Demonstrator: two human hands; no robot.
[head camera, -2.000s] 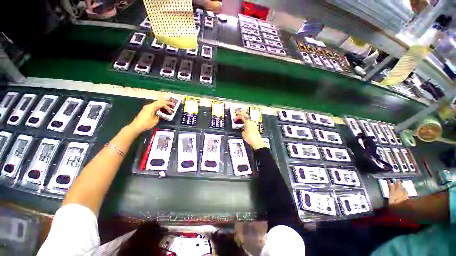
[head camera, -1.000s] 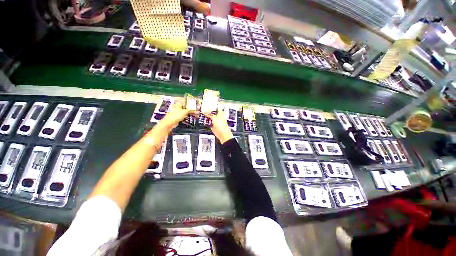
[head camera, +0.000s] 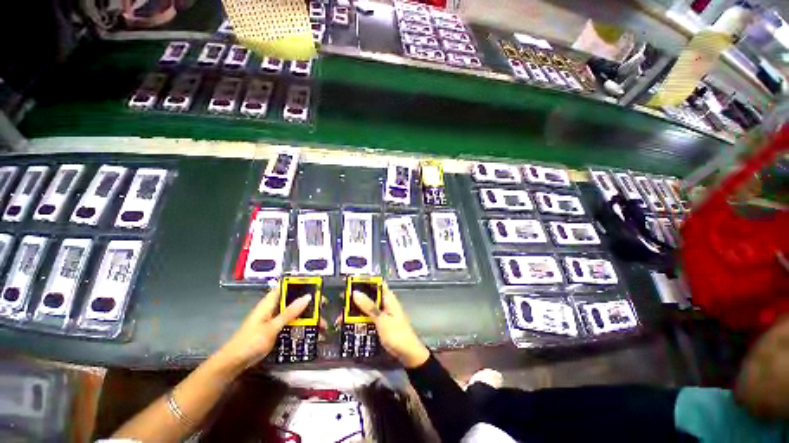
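Observation:
My left hand (head camera: 262, 326) holds a phone front assembly (head camera: 299, 336) with a yellow-edged dark screen above a dark keypad, thumb on the screen. My right hand (head camera: 394, 322) holds a matching front assembly (head camera: 360, 337) the same way, thumb on its screen. Both are upright side by side, apart, in front of the worked tray. The clear blister tray (head camera: 336, 281) holds a near row of several white phone housings (head camera: 358, 243). Its far row has a white housing (head camera: 279, 172) at left, another (head camera: 399, 182) at right and a yellow-edged front assembly (head camera: 432, 182) beside it.
A red strip (head camera: 249, 243) lies at the tray's left edge. Trays of white housings lie left (head camera: 105, 276) and right (head camera: 522, 269). The green conveyor (head camera: 415, 112) runs behind, bearing another tray. A yellow dotted sheet (head camera: 270, 28) hangs above. A person in red (head camera: 735, 234) is at the right.
Both hands have come back from the tray's far row toward me, each with a yellow-edged front assembly. The red-clothed person has moved in at the right.

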